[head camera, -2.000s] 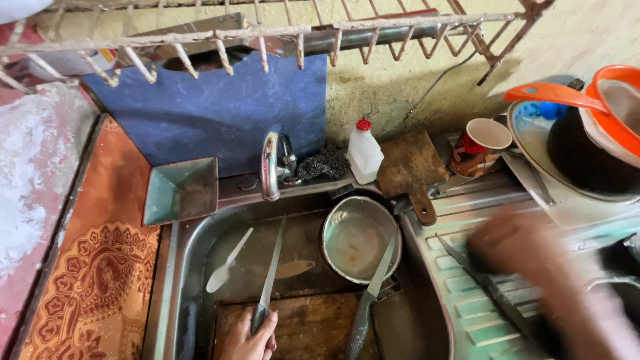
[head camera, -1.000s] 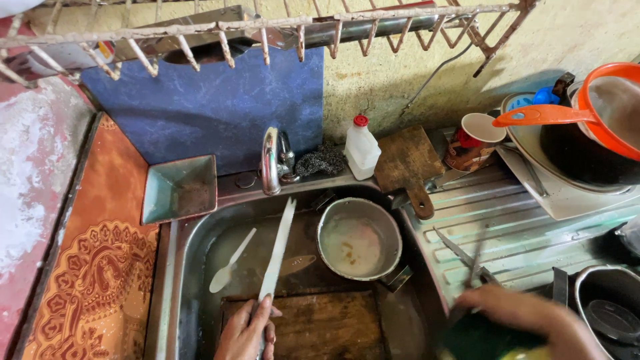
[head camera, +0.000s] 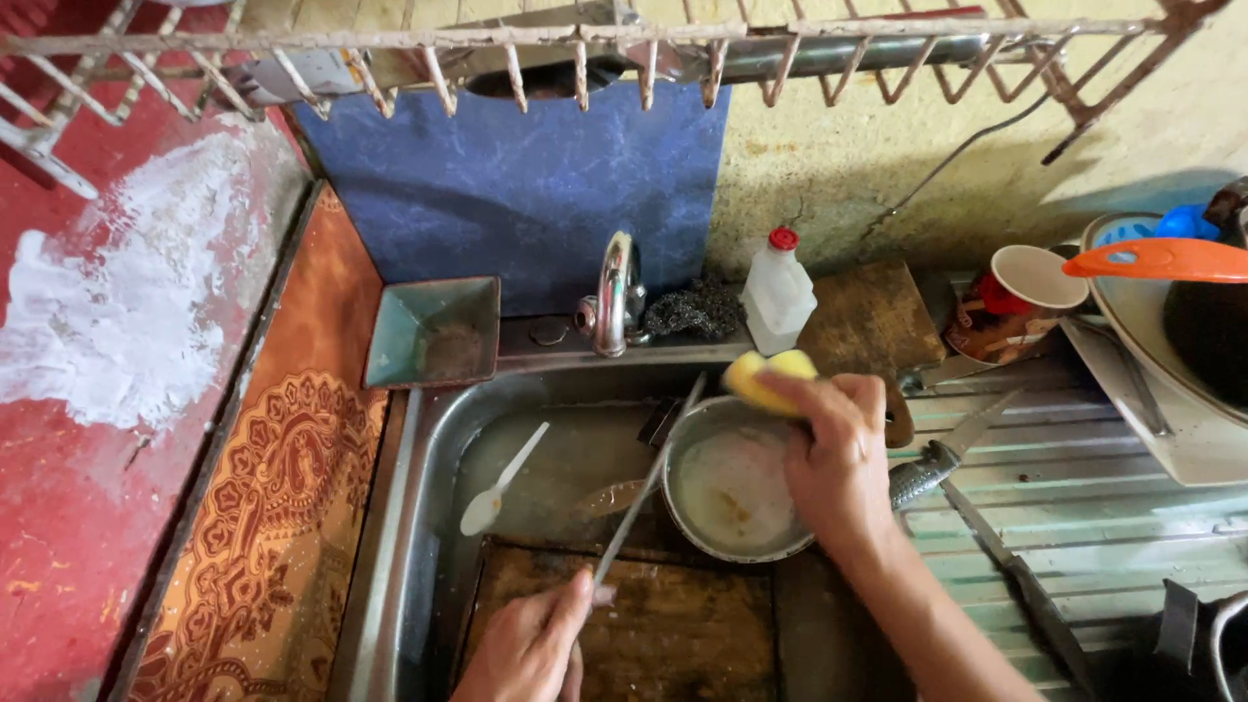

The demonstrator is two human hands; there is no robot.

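Note:
My left hand point(head camera: 541, 634), at the bottom centre over the sink, grips the handle end of a long thin metal utensil point(head camera: 643, 492), probably a knife seen edge-on, tilted up to the right. In my right hand point(head camera: 843, 444) is a yellow sponge point(head camera: 770, 380), slightly blurred, just right of the utensil's upper end. Below the sponge a round metal pot point(head camera: 736, 487) holds cloudy liquid. A white plastic spoon point(head camera: 502, 483) lies in the murky sink water at the left. Beneath my left hand a wooden board point(head camera: 643, 624) rests in the sink.
A faucet point(head camera: 614, 292), a steel scourer point(head camera: 694, 312) and a red-capped bottle point(head camera: 778, 292) line the back rim. On the ribbed drainboard point(head camera: 975, 585) lie knives point(head camera: 1033, 595), a paper cup point(head camera: 1019, 302) and stacked dishes. A wire rack point(head camera: 575, 34) hangs above; a square bowl point(head camera: 434, 331) stands left.
My right hand has moved from the drainboard to above the pot, now with the sponge. Two dark-handled knives no longer match earlier: the one resting against the pot two seconds ago is gone from there.

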